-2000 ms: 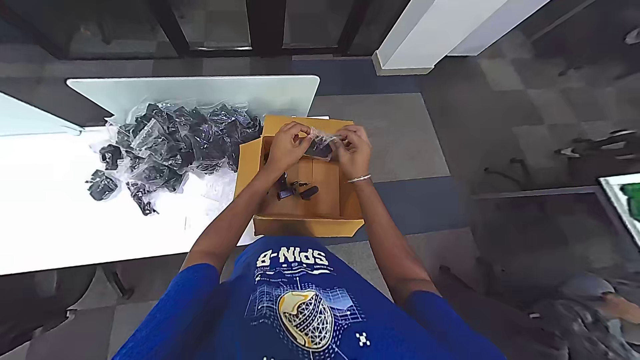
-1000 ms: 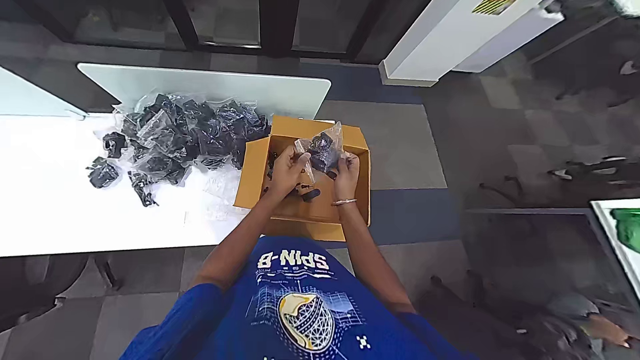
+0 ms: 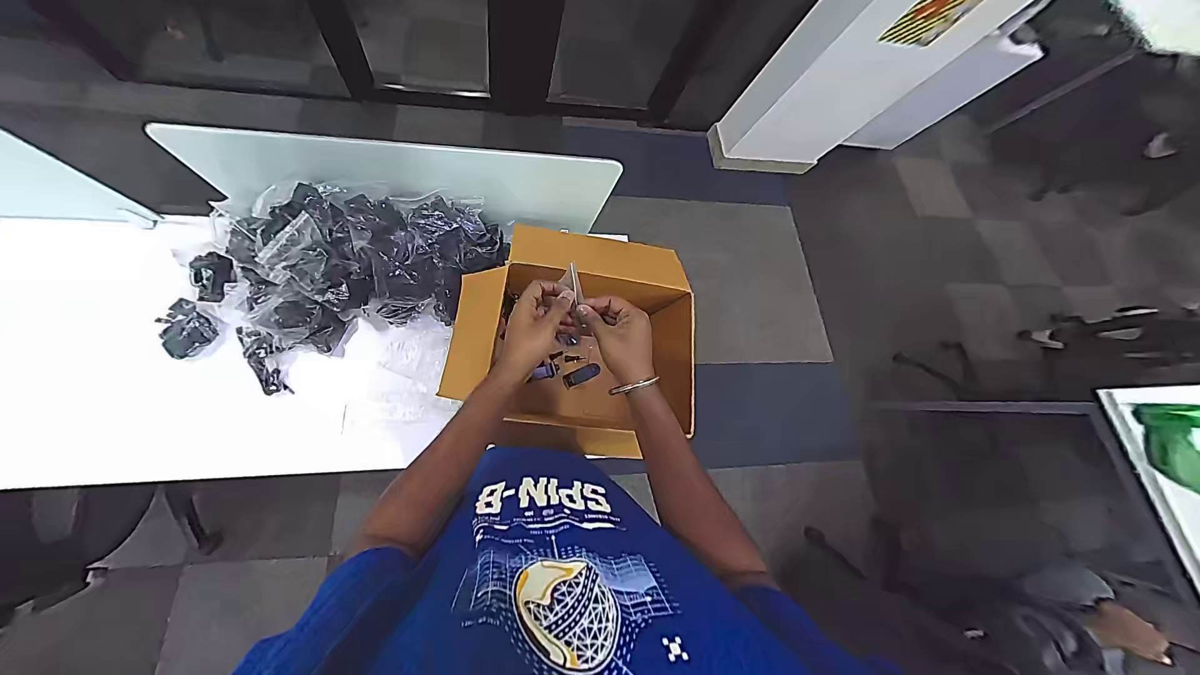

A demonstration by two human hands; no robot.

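Observation:
My left hand [image 3: 536, 328] and my right hand [image 3: 617, 336] meet over an open cardboard box [image 3: 667, 352]. Between their fingertips they pinch a clear plastic bag [image 3: 574, 281], seen nearly edge-on; whether anything is inside it cannot be told. Below the hands, on the box floor, lie a dark oblong piece [image 3: 581, 375] and several small dark parts. Left of the box, a heap of dark items in clear plastic bags [image 3: 309, 262] covers part of a white table [image 3: 112, 375].
A pale upright panel [image 3: 394, 169] runs behind the heap. Flattened clear plastic [image 3: 408, 366] lies beside the box. A white pillar [image 3: 787, 94] rises at the back. On the right are a white-edged table [image 3: 1116, 441] and, low down, part of a person [image 3: 1120, 628].
Two seconds ago the bag was held near the box's far side; one second ago it was spread, with a dark item showing in it. Now it is turned edge-on between my fingertips.

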